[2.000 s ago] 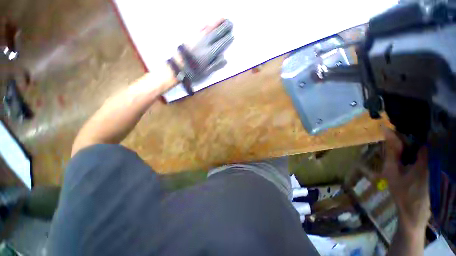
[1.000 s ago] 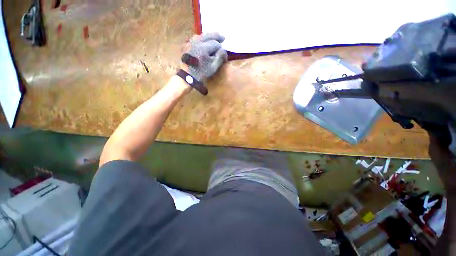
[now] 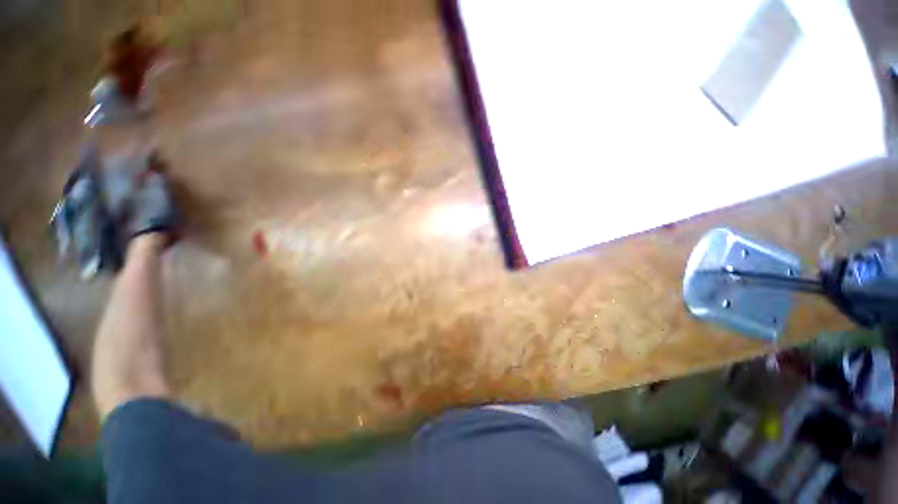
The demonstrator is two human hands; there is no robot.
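My left hand (image 3: 141,195), in the grey mesh glove, is at the far left over the table. It is blurred beside a dark metal clamp (image 3: 91,228); whether its fingers hold the clamp cannot be told. The cloth cutter (image 3: 871,285) is cut off by the right edge, and its grey base plate (image 3: 743,307) rests on the table near the front edge. The fabric lay (image 3: 630,128), white paper on top with dark red edges, lies upper right, apart from the base plate. My right hand cannot be made out.
A flat grey-tan rectangle (image 3: 753,64) lies on the paper. A white-topped stack (image 3: 28,354) is at the left edge. A blurred red-orange bundle (image 3: 133,59) lies upper left on the brown table (image 3: 335,295). Boxes and scraps are below at right.
My left hand has left the lay's corner and moved far left to the clamp. The view has shifted; the cutter appears farther right and smaller. The grey-tan rectangle has come into view.
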